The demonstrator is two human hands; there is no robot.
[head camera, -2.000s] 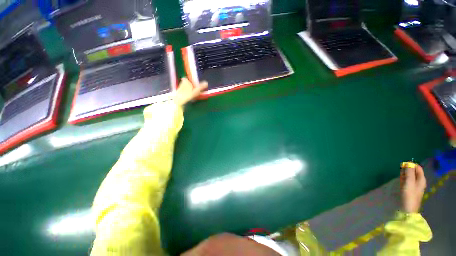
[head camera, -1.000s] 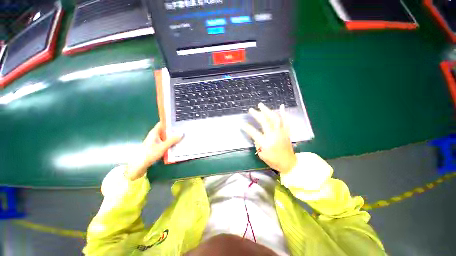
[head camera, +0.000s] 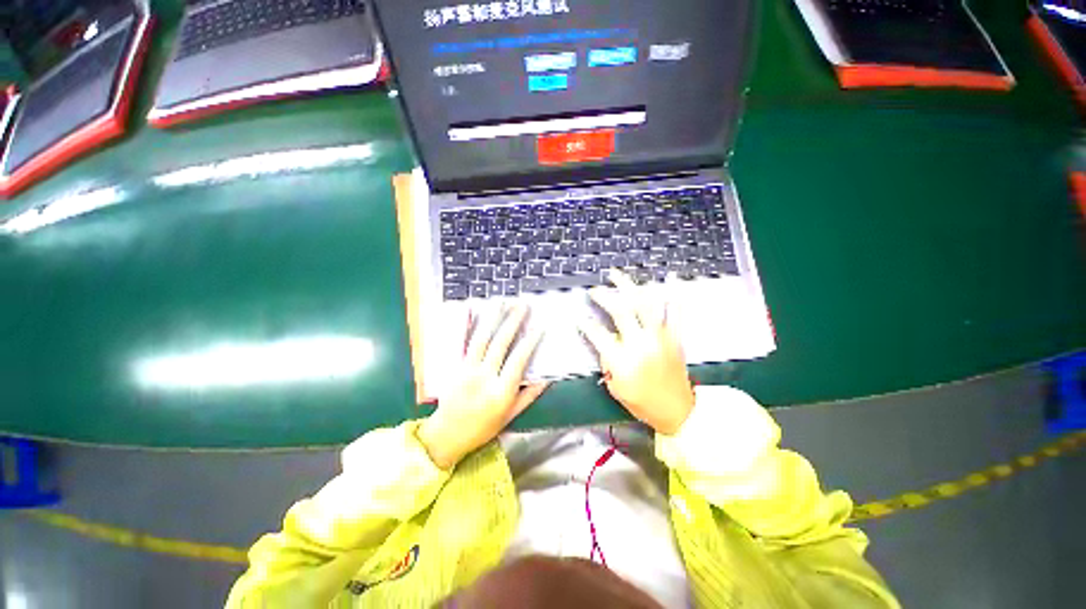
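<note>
An open silver-grey laptop stands on a red-orange carrier in front of me. Its dark test screen shows Chinese text, blue buttons and a red button. My left hand lies flat on the left of the palm rest, fingers spread. My right hand lies near the middle of the palm rest, fingertips by the lower edge of the keyboard. Neither hand grips anything that I can see. A thin red earphone cable hangs down my chest; its upper end is hidden near my right hand.
More laptops on red carriers stand at the back left, far left and back right. The green bench ends just before my body. Yellow-striped marking and blue supports lie beyond its edge.
My left hand has moved from the carrier's left edge onto the palm rest. The laptop sits slightly further right in view. My right hand is still on the palm rest.
</note>
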